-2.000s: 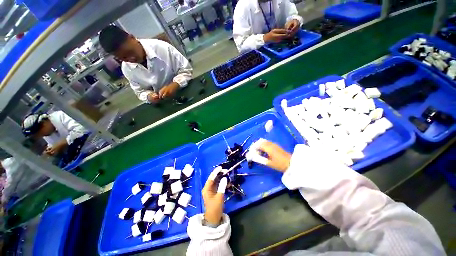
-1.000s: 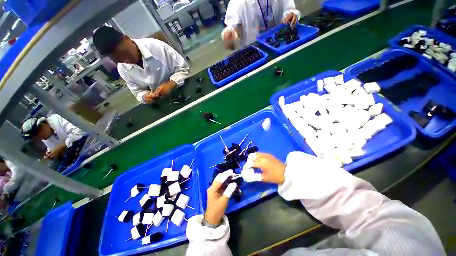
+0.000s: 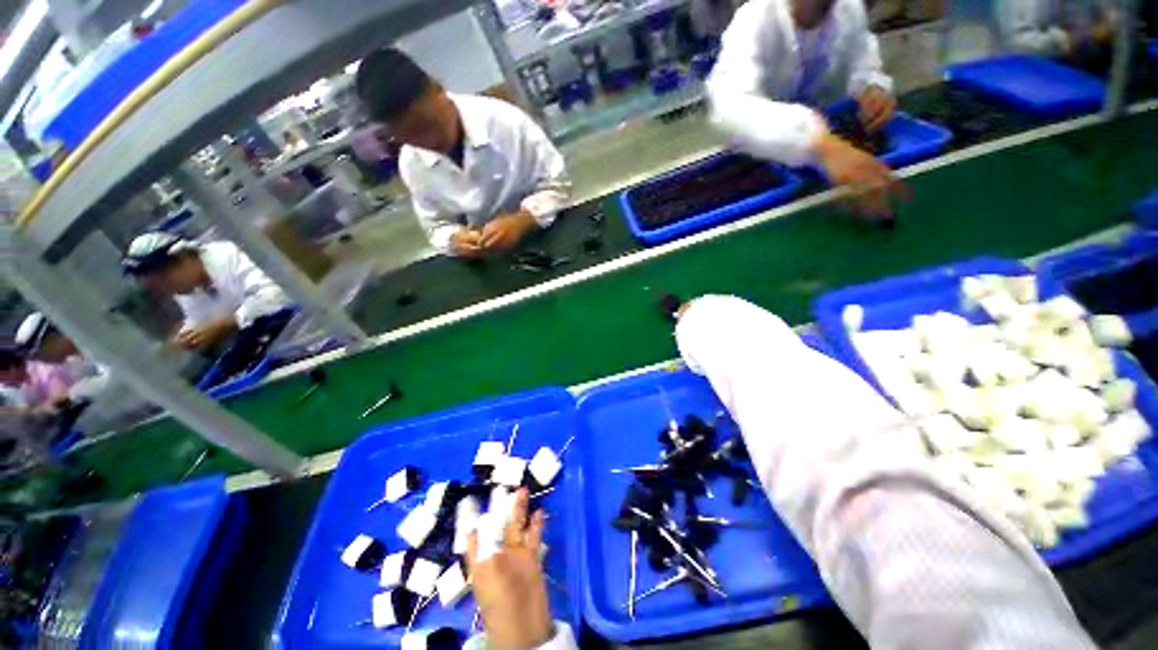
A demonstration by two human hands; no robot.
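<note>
My left hand is over the left blue tray, fingers apart, with white coverings on some fingertips. It is among the joined white-and-black pieces with thin leads. My right arm reaches across the middle tray to the green belt. Only a small bit of my right hand shows past the sleeve, beside a dark part; its grip is hidden. Black parts with thin leads lie tangled in the middle blue tray. White covers are heaped in the right blue tray.
The green conveyor belt runs beyond the trays and carries scattered dark parts. People in white coats work across it; one person's hand reaches over the belt. A grey frame post stands at left, near another blue tray.
My hands have parted. My left hand has moved left from the middle tray to the joined pieces. My right arm has stretched forward to the belt. The view has shifted.
</note>
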